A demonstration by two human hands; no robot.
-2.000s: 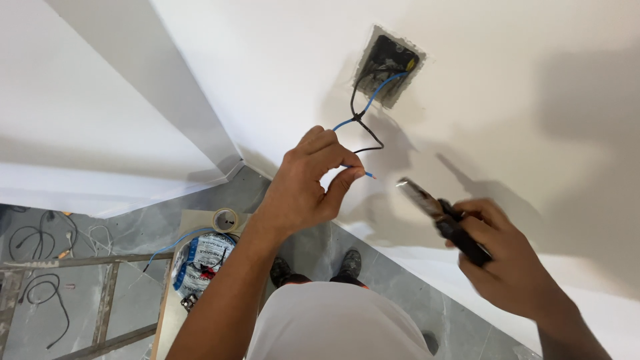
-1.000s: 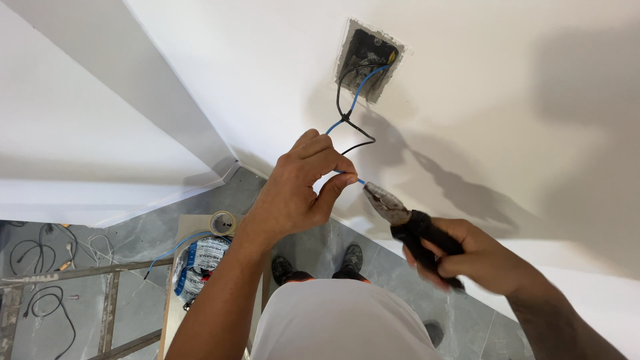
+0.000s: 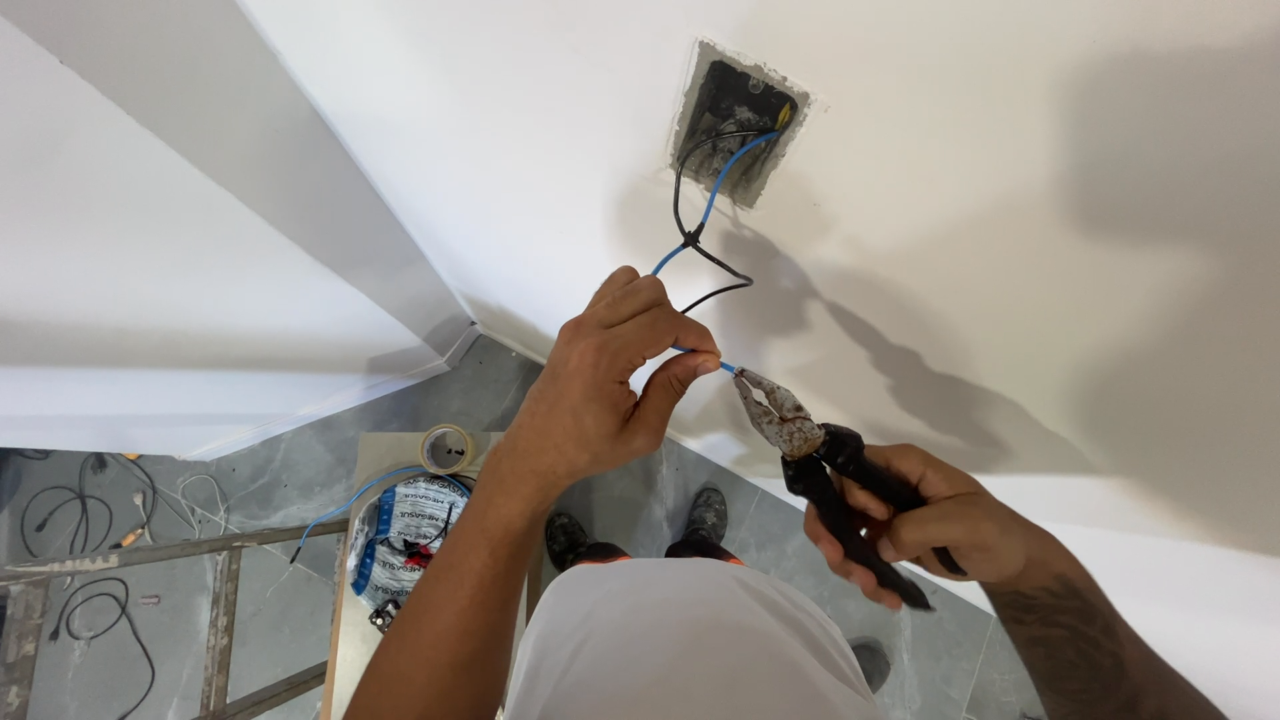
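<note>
My left hand [image 3: 625, 375] pinches a blue insulated wire [image 3: 728, 367] between thumb and forefinger, close to the wire's end. My right hand [image 3: 930, 520] grips the black handles of worn combination pliers [image 3: 778, 412], whose rusty jaw tips meet the wire's end just right of my left fingertips. The blue wire and a black wire [image 3: 725, 272] come out of a recessed wall box [image 3: 740, 125] above and are joined by a black knot or tie [image 3: 691, 238]. A bit of yellow shows inside the box. My left hand hides part of both wires.
Below left, a board [image 3: 350, 640] holds a roll of tape [image 3: 446, 449], a wrapped coil of blue wire [image 3: 400, 530] and small parts. A paint-marked ladder [image 3: 225, 620] and black cables [image 3: 80, 510] lie farther left. A wall corner [image 3: 475, 325] stands left of my hands.
Two seconds ago the pliers were apart from the wire, to its right; they have moved left onto its end. My left hand keeps its pinch on the wire.
</note>
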